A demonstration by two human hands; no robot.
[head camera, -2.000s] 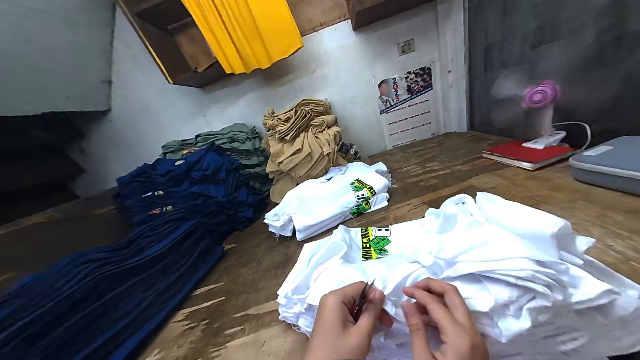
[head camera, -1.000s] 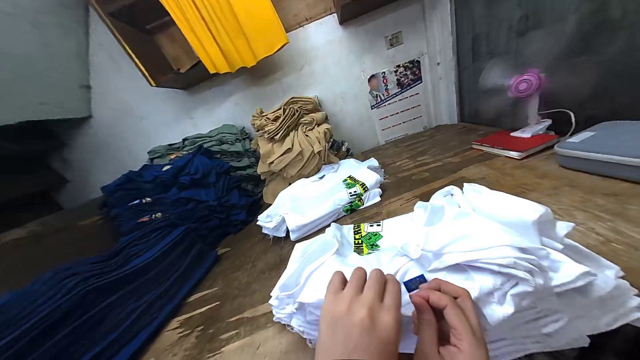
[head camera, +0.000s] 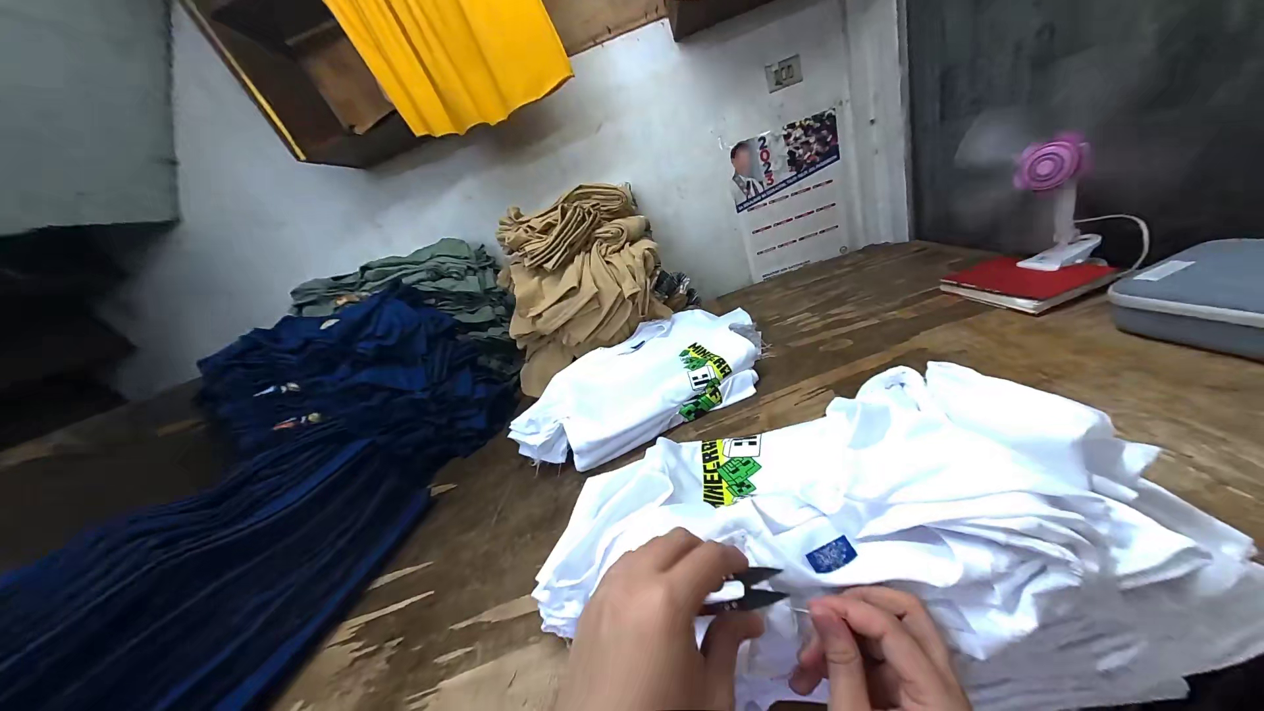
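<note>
A pile of white printed T-shirts (head camera: pixel 918 484) lies on the wooden table, with a small blue label (head camera: pixel 830 555) on the cloth near my hands. Low in the view, my left hand (head camera: pixel 662 622) grips thread snips (head camera: pixel 752 590), whose two dark blades are apart and point right. Just right of the blade tips, my right hand (head camera: pixel 874 647) pinches what looks like a thin white thread at the shirt. Behind this pile rests a smaller folded stack of white printed shirts (head camera: pixel 632 390).
Dark blue garments (head camera: pixel 346 395) cover the left side, with green (head camera: pixel 425 281) and tan clothes (head camera: pixel 583 276) stacked behind. At the right, a pink fan (head camera: pixel 1055 163) stands on a red book (head camera: pixel 1032 281) beside a grey case (head camera: pixel 1195 296). Yellow cloth (head camera: pixel 454 59) hangs above.
The snips, hidden behind my left hand a second ago, now show with their blades apart. My right hand has moved off the edge of the blue label, which now lies uncovered.
</note>
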